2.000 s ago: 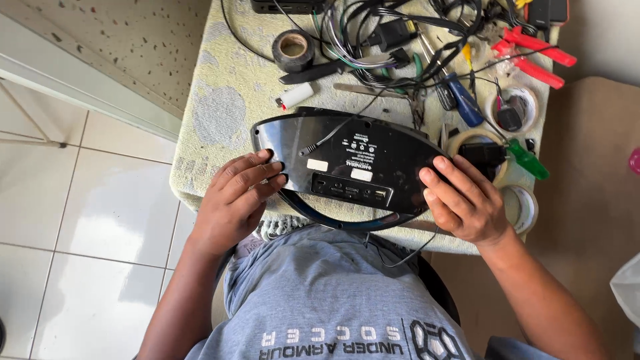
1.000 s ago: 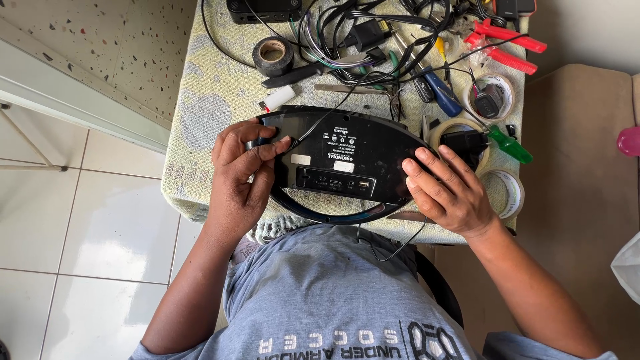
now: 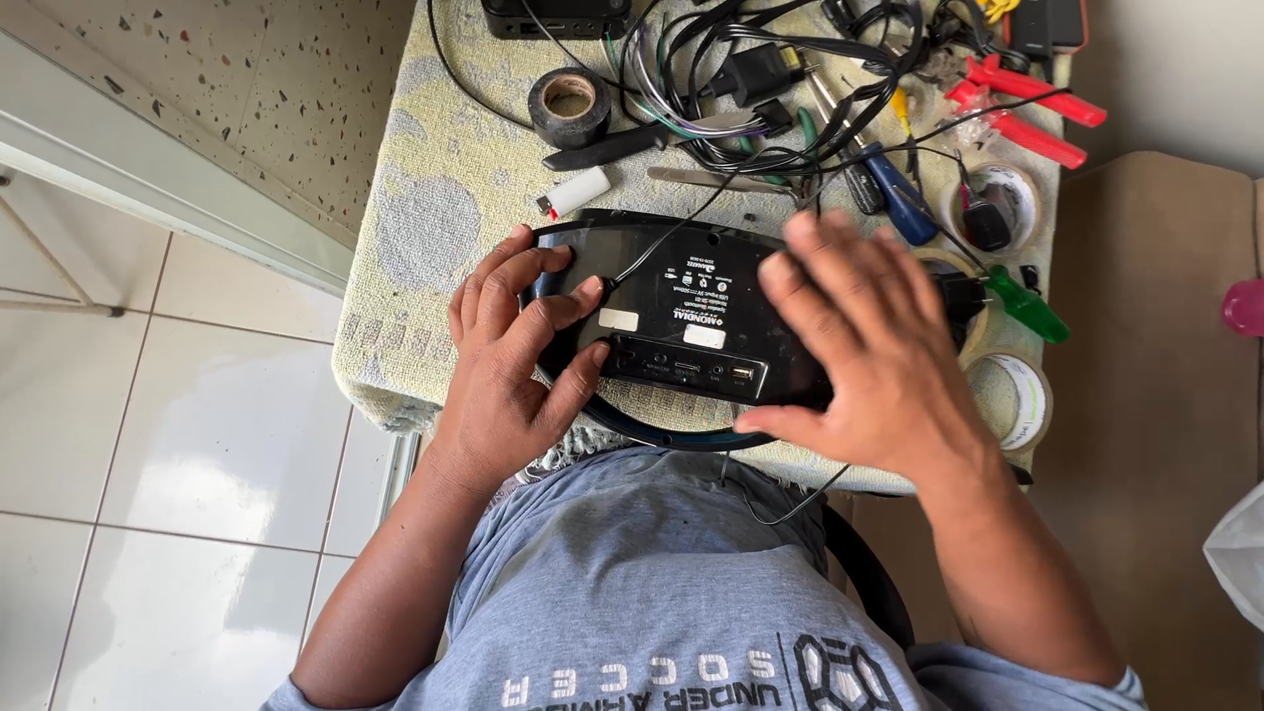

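Note:
A black Mondial Bluetooth speaker (image 3: pixel 642 296) lies back side up at the table's near edge, its port panel and curved handle toward my body. My left hand (image 3: pixel 513 365) is on its left end, the index fingertip at the plug end of a thin black cable (image 3: pixel 681 225); the thumb rests by the port panel. Whether the fingers grip the plug or only press it, I cannot tell. My right hand (image 3: pixel 869 346) is spread over the speaker's right end, fingers apart and slightly blurred, with the thumb near the handle. It hides that end of the speaker.
Behind the speaker lie a lighter (image 3: pixel 575 193), black tape (image 3: pixel 570 107), a black-handled knife (image 3: pixel 607 148), tweezers (image 3: pixel 726 181) and tangled cables (image 3: pixel 691 59). To the right are a blue-handled screwdriver (image 3: pixel 899 197), red-handled pliers (image 3: pixel 1027 128), a green-handled tool (image 3: pixel 1027 304) and tape rolls (image 3: pixel 1009 400).
The cable's plug end, loose on the speaker two seconds ago, is now at my left fingertips. My right hand has come farther over the speaker, its fingers spread.

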